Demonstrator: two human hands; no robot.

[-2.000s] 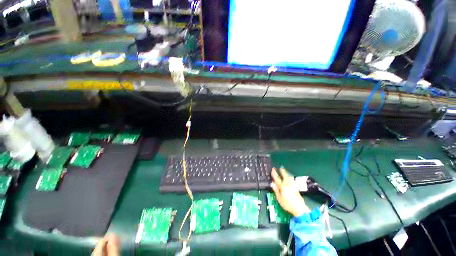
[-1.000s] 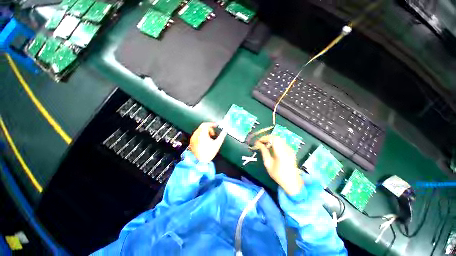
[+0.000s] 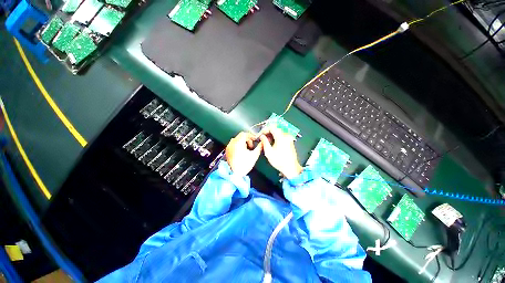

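My left hand [image 3: 242, 153] and my right hand [image 3: 281, 151] meet fingertip to fingertip at the bench's front edge, pinching the end of a thin yellowish test cable [image 3: 318, 76]. The small dark end is mostly hidden by the fingers. A green circuit board [image 3: 283, 125] lies just behind my right hand, which partly covers it. Three more boards lie in a row to the right: a second board [image 3: 328, 159], a third board [image 3: 370, 188] and a fourth board [image 3: 406, 216].
A keyboard [image 3: 370, 124] lies behind the boards. A black mat [image 3: 213, 58] has boards along its far edge. A slotted black tote [image 3: 105, 177] with upright boards stands left of me. A scanner [image 3: 447, 215] and a blue coiled cord [image 3: 465, 197] are at right; stacked boards [image 3: 82, 48] at far left.
My hands have come together; before, my left was at the first board's edge and my right held the cable beside it. The cable now runs further left, and the view has shifted slightly.
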